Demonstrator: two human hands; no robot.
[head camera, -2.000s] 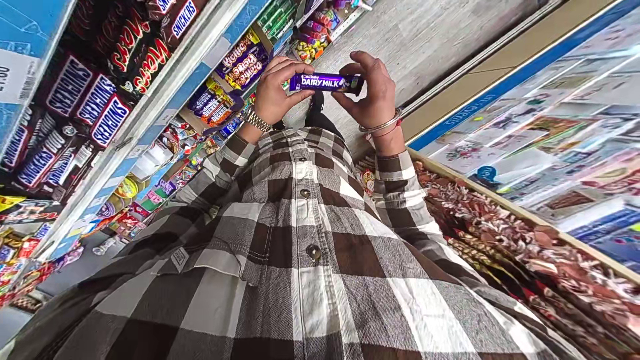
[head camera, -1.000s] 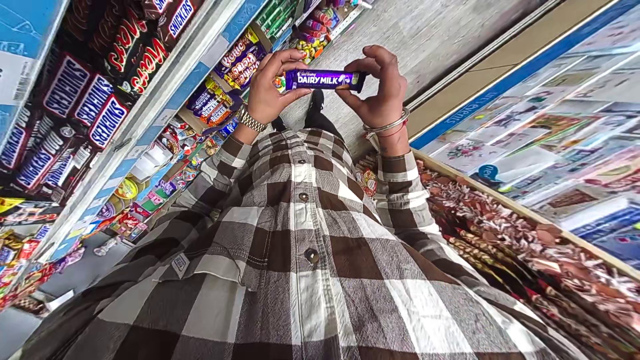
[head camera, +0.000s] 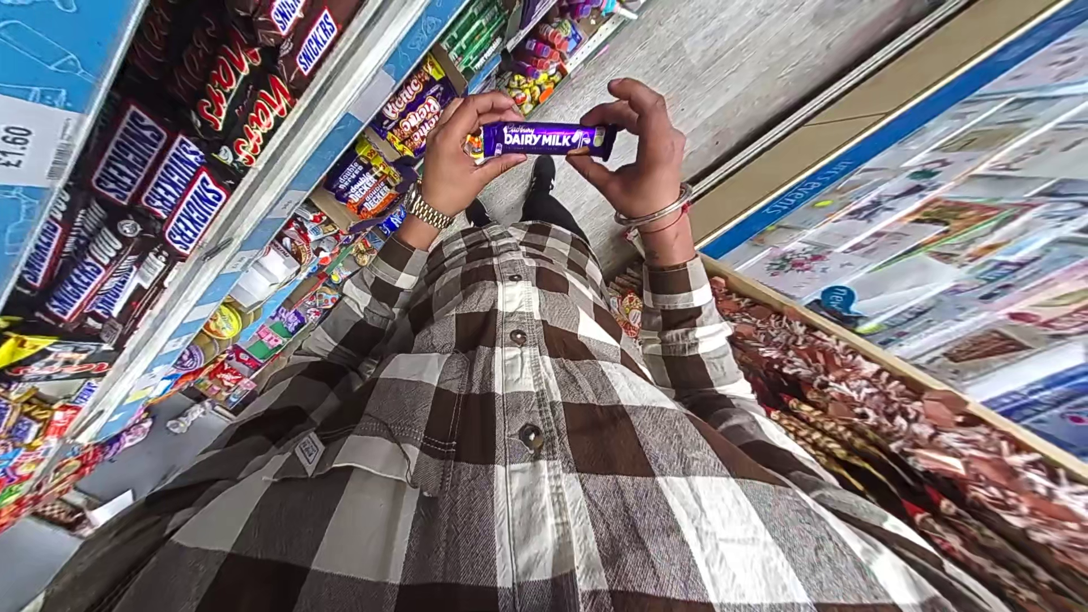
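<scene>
A purple Cadbury Dairy Milk bar (head camera: 544, 138) is held level in front of my body, its printed face toward the camera. My left hand (head camera: 467, 149), with a metal-link watch at the wrist, pinches its left end between thumb and fingers. The right end sits between the thumb and fingers of my right hand (head camera: 639, 149), which has a bangle and a red thread at the wrist. The wrapper looks closed.
Shelves at left hold Snickers bars (head camera: 127, 153), Mars bars (head camera: 263, 119), Picnic packs (head camera: 416, 106) and Double Decker packs (head camera: 367, 178). At right stands a card rack (head camera: 935, 221) above red-brown tinsel-like goods (head camera: 884, 399). Grey flooring (head camera: 722, 68) lies beyond my hands.
The bar has tipped so that its printed face shows more fully than two seconds ago. Both hands keep hold of its ends, and the fingers of my right hand have shifted slightly.
</scene>
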